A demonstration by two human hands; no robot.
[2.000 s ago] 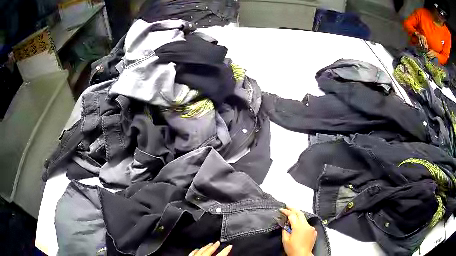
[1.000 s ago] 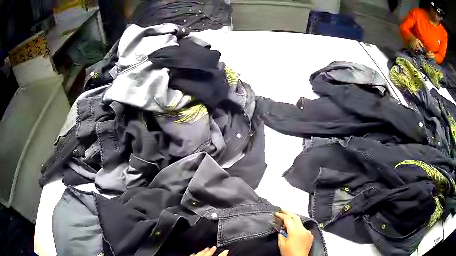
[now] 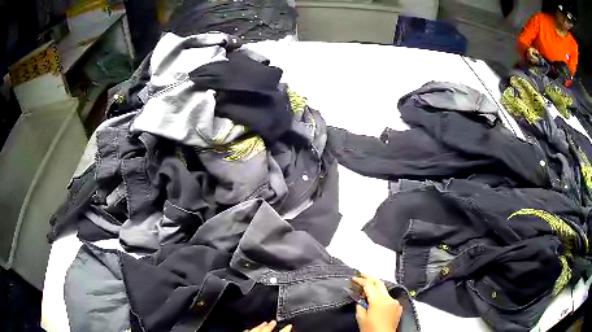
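Note:
A dark grey and black denim jacket (image 3: 175,279) lies in front of me at the table's near edge, its pointed collar folded up. A double-stitched grey strip (image 3: 315,295) runs across it beside a pale button. My right hand (image 3: 378,306) is at the strip's right end, fingertips on the cloth, with a small dark or blue object partly hidden between the fingers; I cannot tell what it is. My left hand (image 3: 268,327) is cut off by the bottom edge, only fingertips showing on the black cloth; its grip cannot be told.
A heap of grey and black garments (image 3: 214,130) stands at left. More garments with yellow embroidery (image 3: 467,214) lie at right on the white table (image 3: 350,71). A person in orange (image 3: 552,42) is at the far right. A grey bin (image 3: 45,162) stands at far left.
The whole view has shifted slightly, so the garments and table appear a little further left. My hands stay at nearly the same places on the jacket. The far person's hands have moved.

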